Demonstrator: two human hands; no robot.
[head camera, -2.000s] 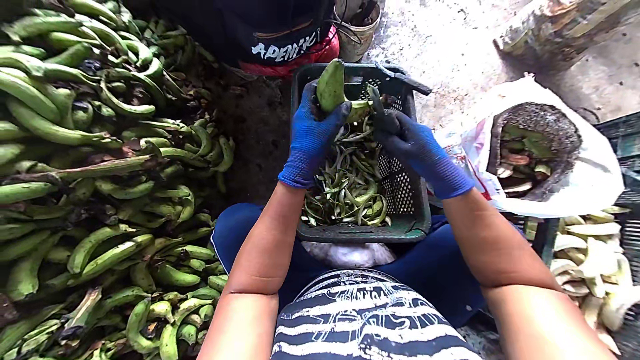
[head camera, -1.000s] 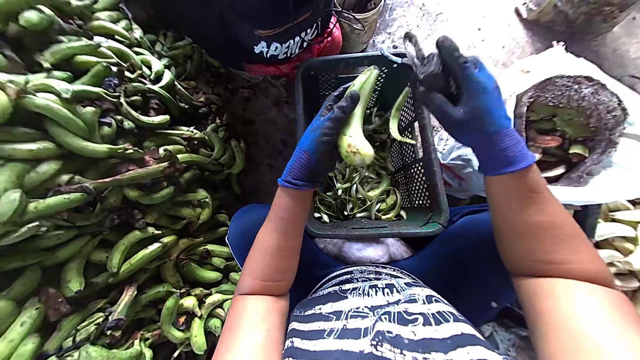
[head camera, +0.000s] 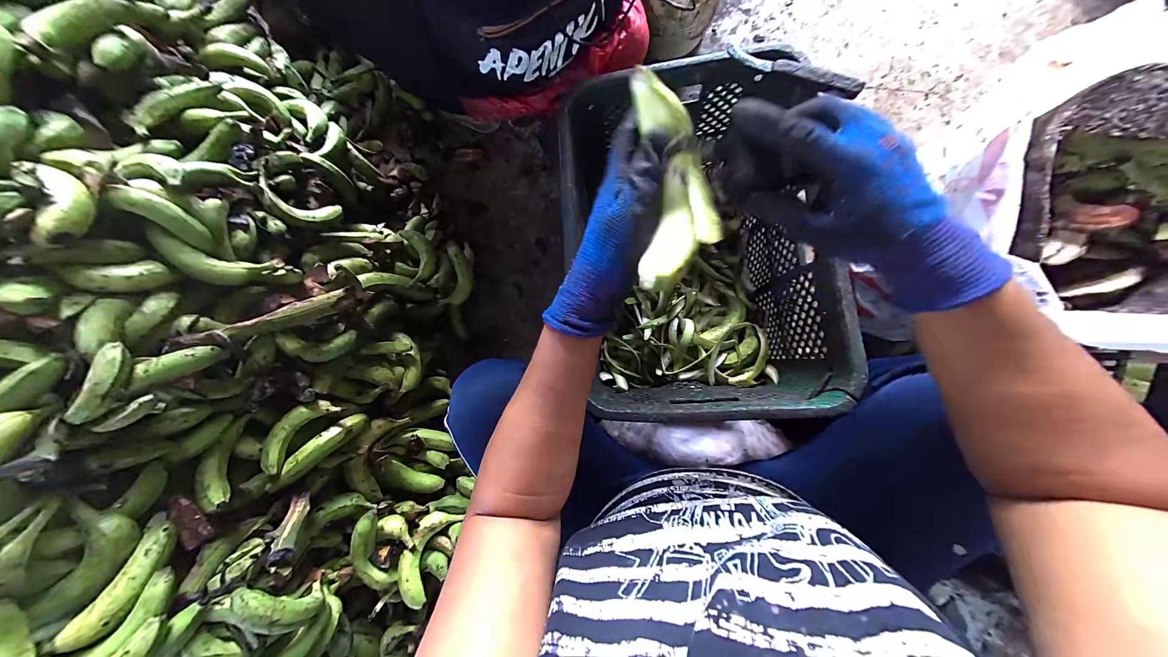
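Observation:
In the head view my left hand (head camera: 622, 214), in a blue and black knit glove, is closed around a green plantain (head camera: 671, 228), partly peeled, with pale flesh showing at its lower end. My right hand (head camera: 835, 178), gloved alike, is just to the right of the fruit. Its fingers are curled and blurred; whether a tool is in them cannot be told. Below both hands, thin green peel strips (head camera: 693, 338) lie in a dark green plastic crate (head camera: 721, 401) between my legs.
A large heap of green plantains (head camera: 182, 356) fills the left side. At the right stands an open white sack (head camera: 1109, 324) with peels inside. A dark and red bag (head camera: 538, 55) and a bucket (head camera: 680, 23) stand beyond the crate.
A second ago my right hand was raised farther from the plantain; now it is close beside it. The plantain's lower part has turned pale, and the green shows mostly at its top.

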